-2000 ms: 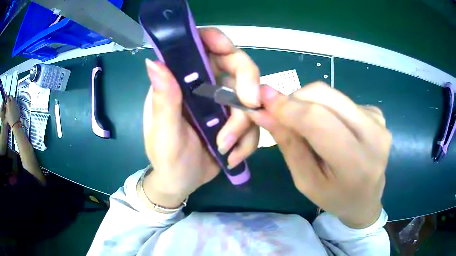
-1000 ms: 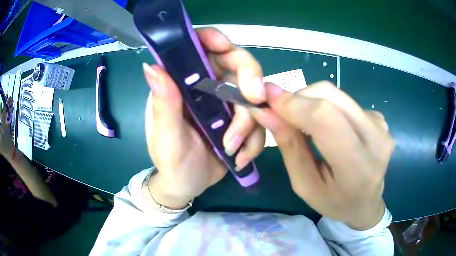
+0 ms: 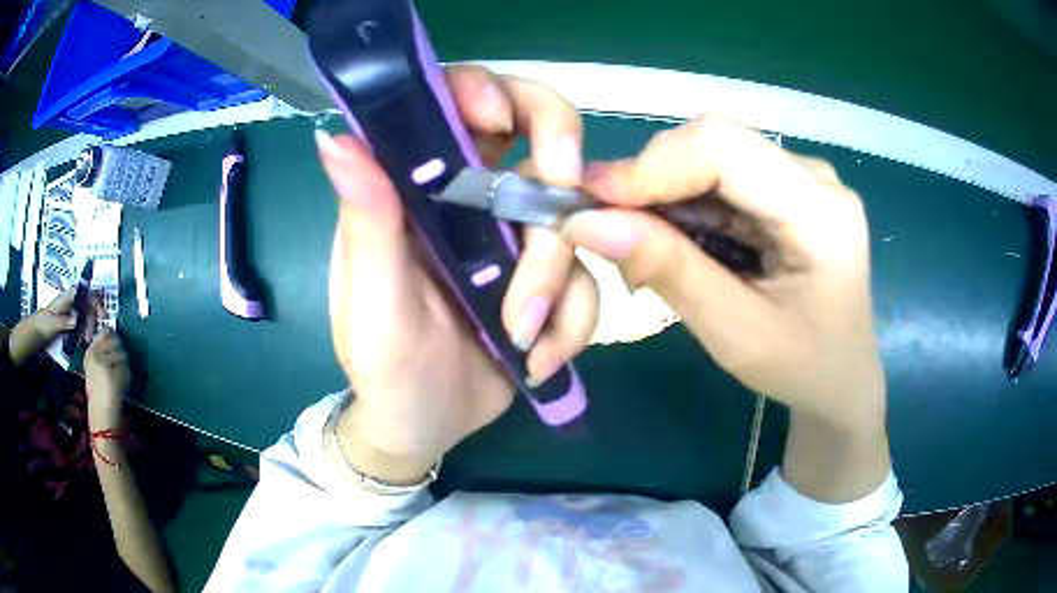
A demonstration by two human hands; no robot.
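My left hand [image 3: 406, 313] holds a black-and-purple pen housing [image 3: 464, 238] at a slant, thick rounded end at the upper left, purple end at the lower right. Two pale pink oval buttons show on its black strip. My right hand [image 3: 742, 243] grips a craft knife [image 3: 527, 199] between thumb and fingers, its dark handle under the palm. The silver blade lies over the black strip just below the upper button; whether its tip touches cannot be told. A white paper piece [image 3: 632, 304] shows partly behind the hands.
One pen housing [image 3: 239, 238] lies at the left, another [image 3: 1037, 284] at the far right. A blue bin [image 3: 104, 75] stands at the upper left near a grey post [image 3: 220, 41]. A thin white stick [image 3: 141, 272] and printed sheets [image 3: 102, 238] lie left. Another person's hands [image 3: 104, 359] show far left.
My right hand has turned and risen, so more of the knife handle shows. The housing has shifted slightly left. The other person's hands have come in together over the sheets.
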